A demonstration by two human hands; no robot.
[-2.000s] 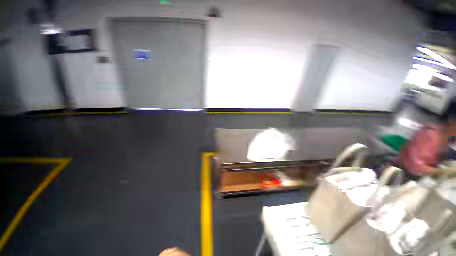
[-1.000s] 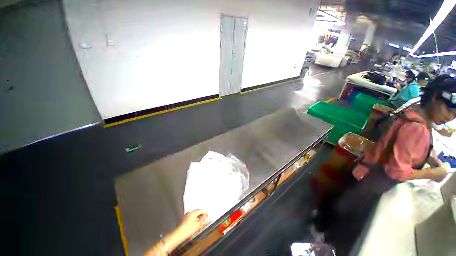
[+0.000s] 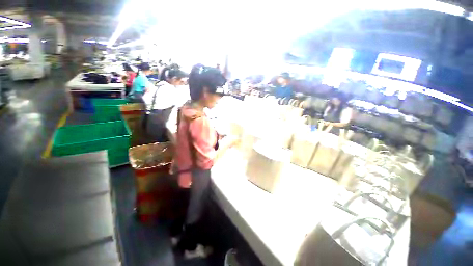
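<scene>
Neither of my hands is in the picture now. Nearest in front of me, a beige tote bag (image 3: 324,247) with looped handles stands at the bottom right, cut off by the lower edge. It stands on the long white table (image 3: 254,215). Another beige bag (image 3: 265,169) stands alone near the table's left edge. Several more bags (image 3: 306,148) with upright handles stand in rows behind and to the right. White stuffing shows in the near bags. The picture is blurred and overexposed over the table.
A person in a pink top (image 3: 199,135) stands at the table's left side. Behind are a brown carton (image 3: 150,182), green crates (image 3: 93,140) and more people. The metal-topped table (image 3: 62,208) is at the lower left. A yellow-lined aisle runs at the far left.
The view has swung right, from the wall and metal table to the bag table. The hand that was at the white sack one second ago is out of the picture, and so is the sack.
</scene>
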